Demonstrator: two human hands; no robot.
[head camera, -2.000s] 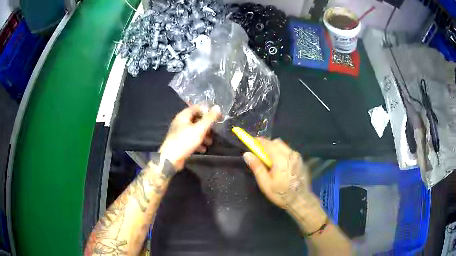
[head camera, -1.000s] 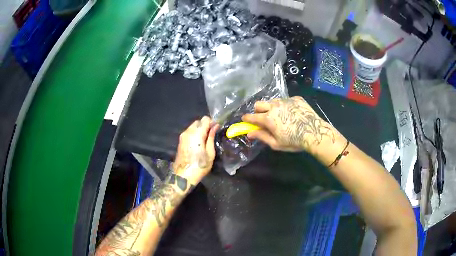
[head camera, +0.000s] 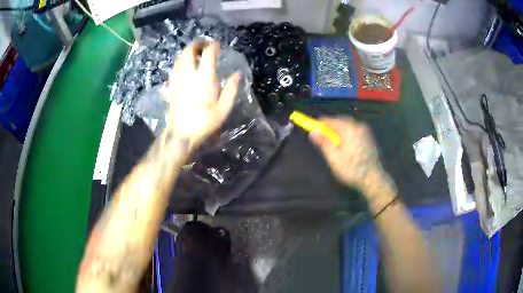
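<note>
A clear plastic bag (head camera: 246, 134) lies crumpled on the black mat, with its lower corner near the mat's front edge. My left hand (head camera: 198, 94) is over the bag's upper part, fingers spread and pointing at the grey metal fittings (head camera: 137, 74); whether the fingers grip the plastic cannot be told. My right hand (head camera: 350, 151) is blurred and holds a yellow utility knife (head camera: 315, 127) to the right of the bag, apart from it. Black ring-like parts (head camera: 269, 40) are heaped behind the bag, with bright metal rings (head camera: 285, 77) on them.
A blue bin (head camera: 332, 67) and red bin (head camera: 378, 86) hold small metal pieces. A white grease tub (head camera: 374, 46) stands by them. A white wad (head camera: 426, 154) and dark corded tool (head camera: 493, 137) lie right. The green conveyor (head camera: 51, 171) curves along the left.
My left hand has moved forward over the bag's upper part and its fingers have spread. My right hand has drawn away to the right with the knife. The view has shifted.
</note>
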